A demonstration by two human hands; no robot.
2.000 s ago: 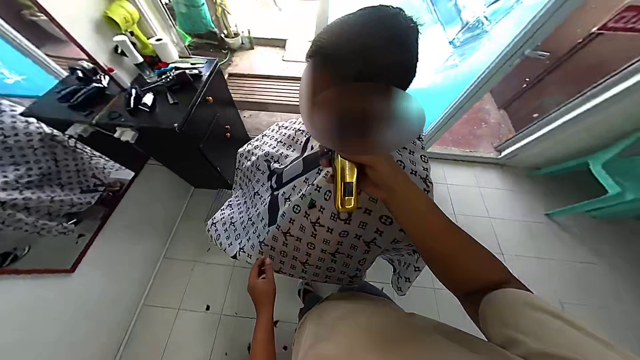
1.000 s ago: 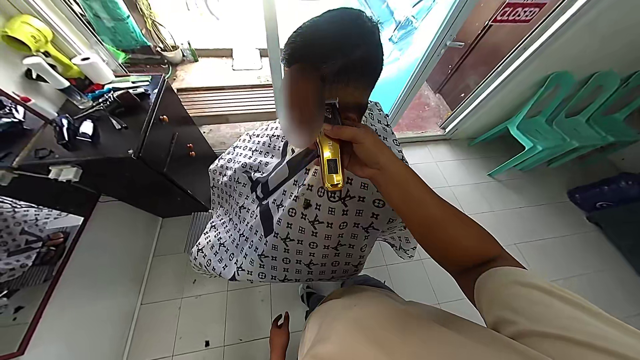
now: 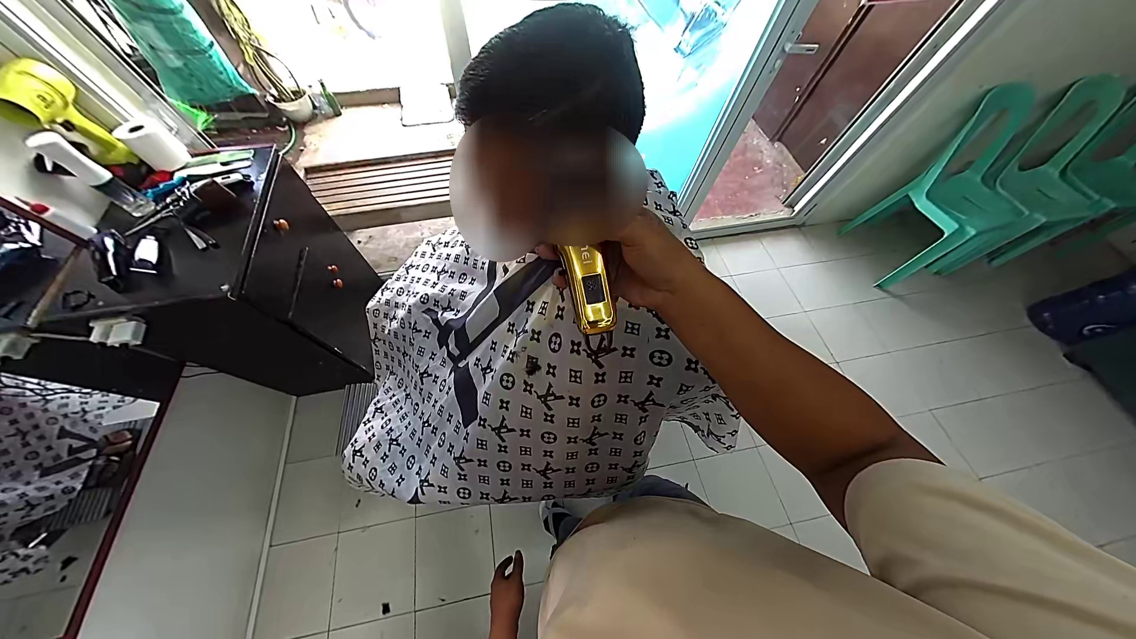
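Note:
My right hand (image 3: 646,264) grips gold electric hair clippers (image 3: 589,288) upright at the lower face of a seated person (image 3: 555,71); the blade end is hidden by blur. A white patterned barber's cape (image 3: 568,417) covers the person's body, with a small dark tuft of hair on its front. Low in the view, my left hand (image 3: 508,572) hangs over the tiled floor, apart from the cape, with nothing seen in it.
A black cabinet (image 3: 306,293) at the left holds a spray bottle (image 3: 89,169), a paper towel roll (image 3: 153,145), a yellow hair dryer (image 3: 58,98) and several tools. Green plastic chairs (image 3: 967,195) stand by the right wall. A glass door is behind the person.
My left hand, earlier near the cape's lower edge, has dropped away from it. The clippers stay in my right hand near the person's face. The view has shifted.

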